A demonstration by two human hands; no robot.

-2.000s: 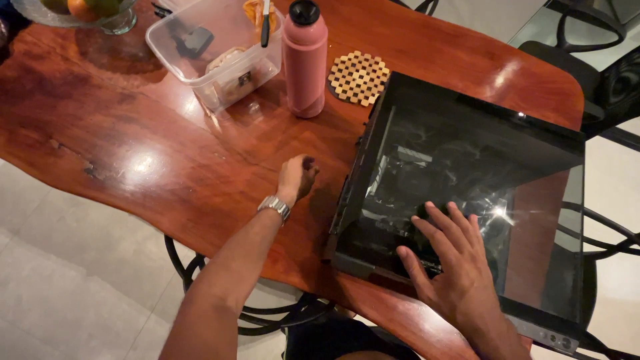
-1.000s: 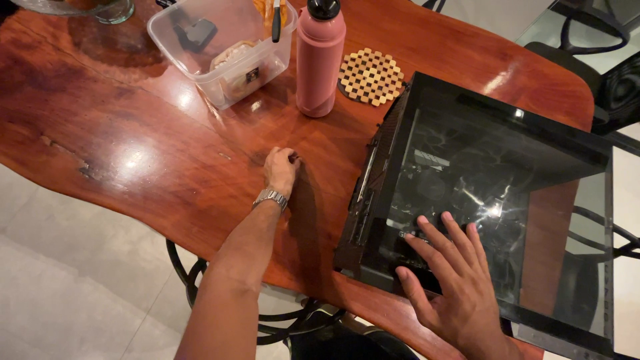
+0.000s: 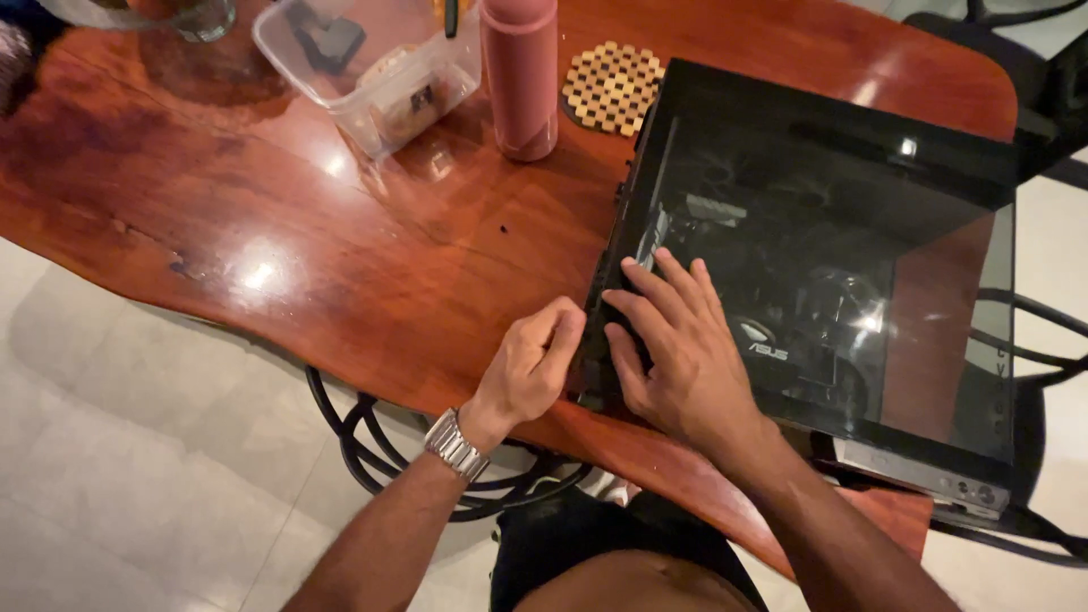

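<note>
A black desktop computer case [image 3: 807, 221] lies on its side on the wooden table, its glass side panel facing up. My right hand [image 3: 680, 348] rests on the panel near its left edge, fingers apart. Beside that edge, at the case's rear, is my left hand [image 3: 535, 357] with its fingers curled; whether it grips something there is hidden. A metal-band watch [image 3: 457, 444] is on my left wrist. On the bare wood left of the case lies a tiny dark piece [image 3: 503, 229], perhaps a screw.
A pink bottle [image 3: 520, 81] stands behind my hands, beside a checkered wooden trivet [image 3: 614, 87]. Left of it sits a clear plastic container [image 3: 374, 93] with items inside. The table's near edge [image 3: 340, 365] runs below my left hand. Black chairs [image 3: 1033, 340] stand at the right.
My left hand has moved from the bare tabletop to the left edge of the case. My right hand has shifted left over the glass. The tiny dark piece now shows on the table.
</note>
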